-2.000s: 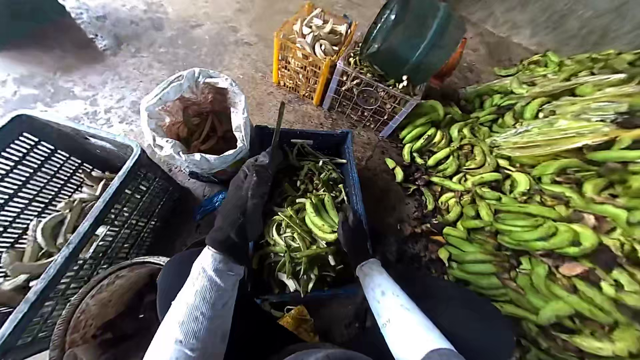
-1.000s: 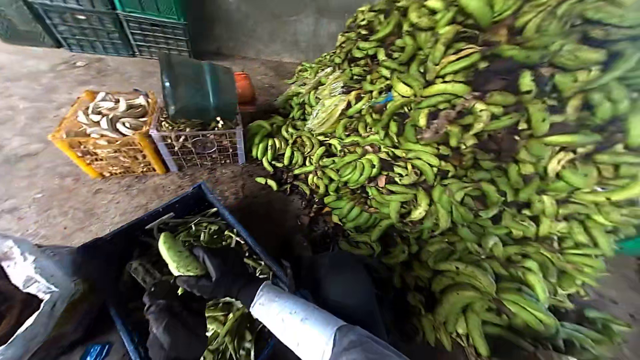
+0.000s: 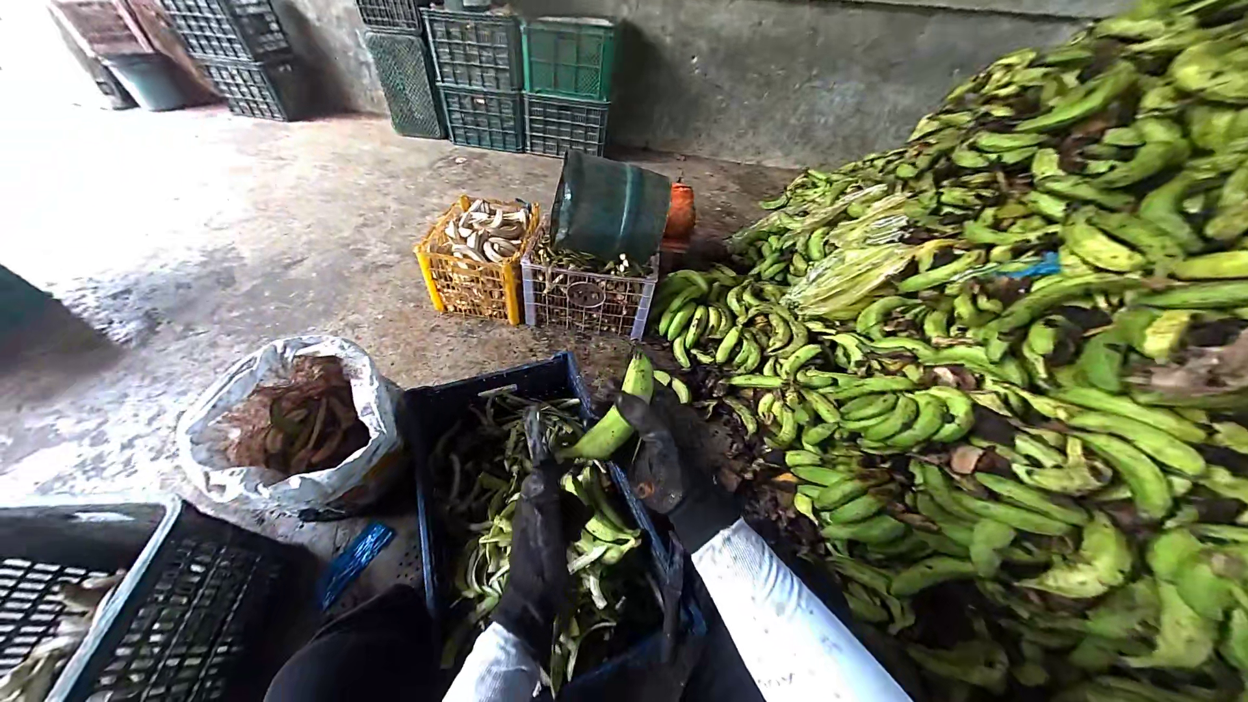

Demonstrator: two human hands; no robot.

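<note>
My right hand [image 3: 668, 463], in a dark glove with a white sleeve, grips a green plantain [image 3: 616, 419] over the right side of a blue plastic crate [image 3: 422, 546]. Just left of it, my left hand [image 3: 536, 546], gloved too, is closed on a dark tool, likely a knife [image 3: 535, 439], whose tip points up beside the plantain's lower end. Beneath both hands, the crate holds green peel strips [image 3: 487, 546] and several green plantains [image 3: 604, 517].
A large heap of green plantains [image 3: 907, 419] fills the right. Ahead stand a yellow crate [image 3: 473, 283] of peeled plantains and a pale crate [image 3: 590, 297] under a dark green bucket [image 3: 609, 210]. A white sack [image 3: 210, 439] and black crate [image 3: 195, 595] stand left.
The view has swung to the right, then partly back. My right hand has lifted a green plantain, which one second ago was low over the blue crate, to the crate's right side.
</note>
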